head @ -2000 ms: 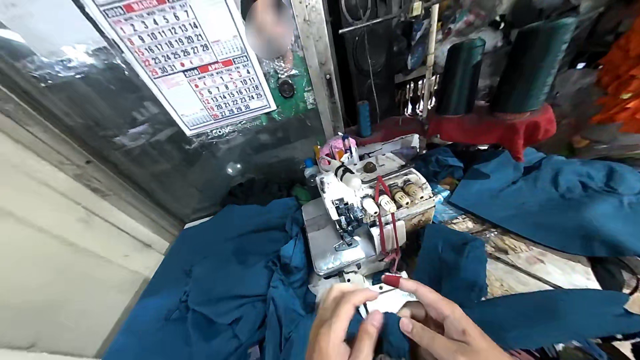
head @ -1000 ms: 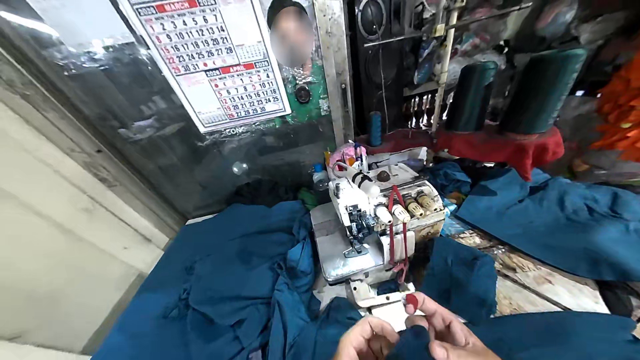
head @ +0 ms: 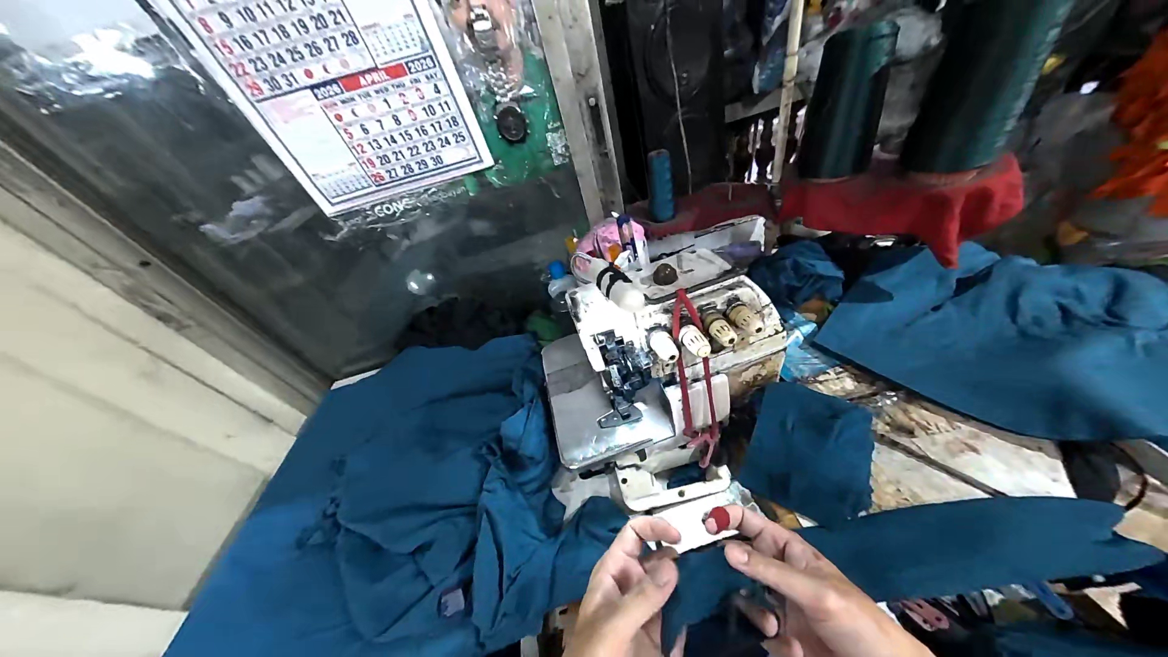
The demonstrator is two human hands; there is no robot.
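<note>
My left hand and my right hand are low in the view, close together, in front of a white overlock sewing machine. Dark teal fabric lies between them; whether either hand grips it is not clear. A red wrap covers a fingertip of my right hand. A red cord hangs looped over the machine's tension dials. Both hands are just below the machine's white front cover. My lower fingers are partly hidden or blurred.
Teal fabric is heaped left of the machine. More fabric pieces lie on the worn table at right. Large thread cones stand on red cloth behind. A calendar hangs on the glass panel at upper left.
Both hands have stayed low in front of the machine while their fingers shifted. A second ago the fingertips were closer together over the fabric; now they are farther apart.
</note>
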